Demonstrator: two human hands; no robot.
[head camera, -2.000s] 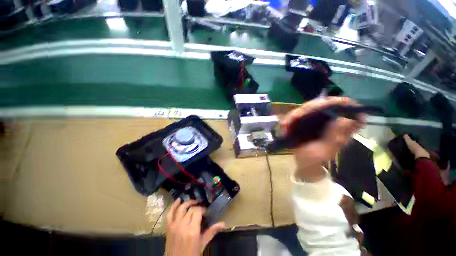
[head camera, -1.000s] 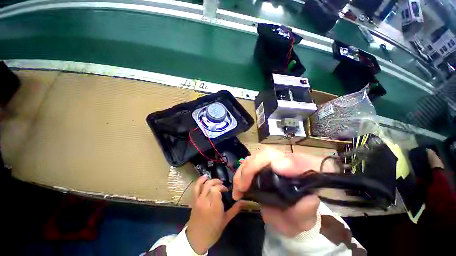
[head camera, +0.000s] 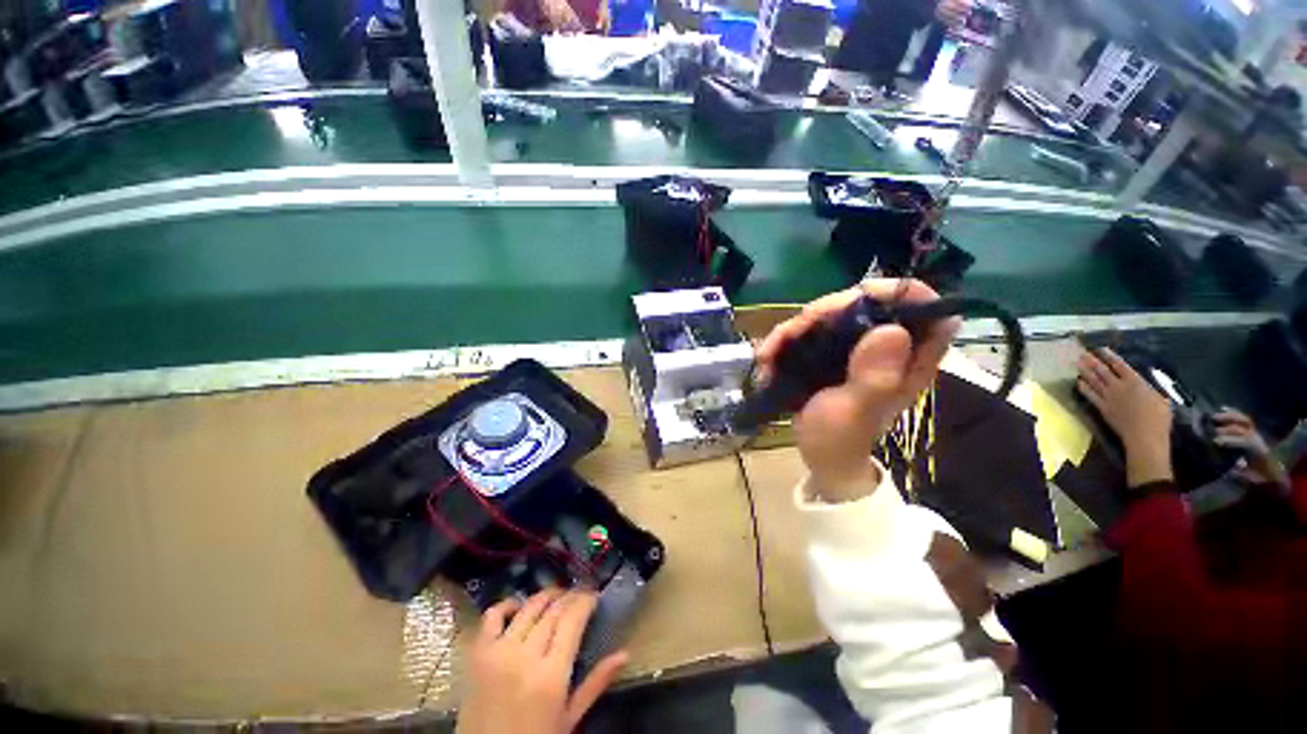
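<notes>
My right hand (head camera: 860, 373) is raised and grips the black electric screwdriver (head camera: 810, 370), its tip at the front of the white-grey screw feeder (head camera: 692, 376). My left hand (head camera: 538, 663) lies with its fingertips on the near edge of the open black rear shell (head camera: 619, 585). The shell holds dark parts and a small green part (head camera: 598, 539). The black front panel (head camera: 376, 502) lies open beside it, carrying the round speaker driver (head camera: 502, 442). Red wires (head camera: 480, 545) loop between the halves. Screws are too small to make out.
Cardboard (head camera: 144, 545) covers the bench. Beyond it the green conveyor (head camera: 316, 273) carries black housings (head camera: 667, 230). Black foam pads (head camera: 982, 452) with yellow edges lie at right. Another person's hands and red sleeves (head camera: 1183, 538) are at the far right, over a dark housing.
My right hand with the screwdriver has moved from above the rear shell up and right to the screw feeder. My left hand stays at the shell. The camera view has shifted.
</notes>
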